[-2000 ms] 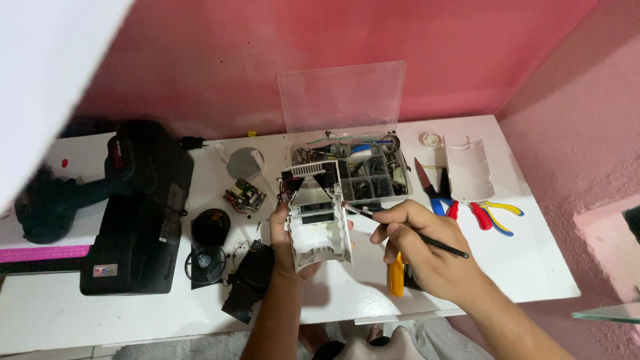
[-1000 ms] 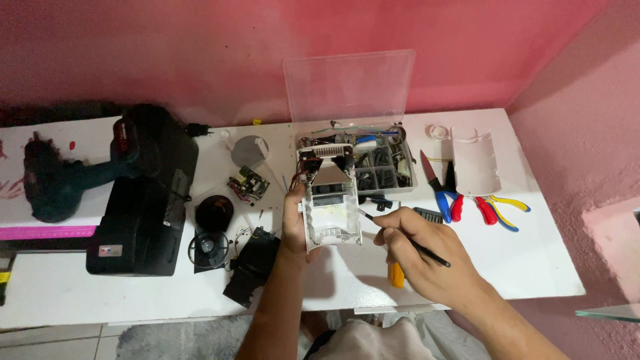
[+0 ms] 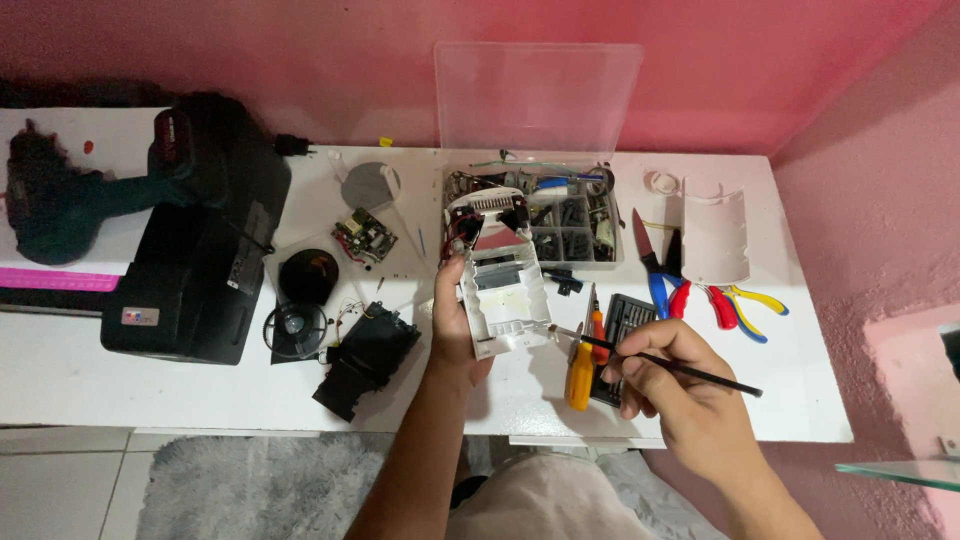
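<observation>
My left hand grips the left side and underside of a white plastic device housing, with its hollow interior facing up and red and black wires at its upper end. Between the thumb and fingers of my right hand is a slim black brush; its bristle tip lies at the housing's lower right edge. Whether the bristles touch the plastic, I cannot tell. Under and beside the right hand lie a yellow-handled screwdriver, a red-and-orange-handled one and a black bit set case, partly hidden.
Behind the housing stands a clear compartment box of small parts, lid raised. Pliers and a white curved cover lie right. On the left are a circuit board, black plastic parts, a black printer-like machine and a cordless drill.
The brush tip has moved from the housing's right side down to its lower right edge. The screwdrivers and bit case show more fully now.
</observation>
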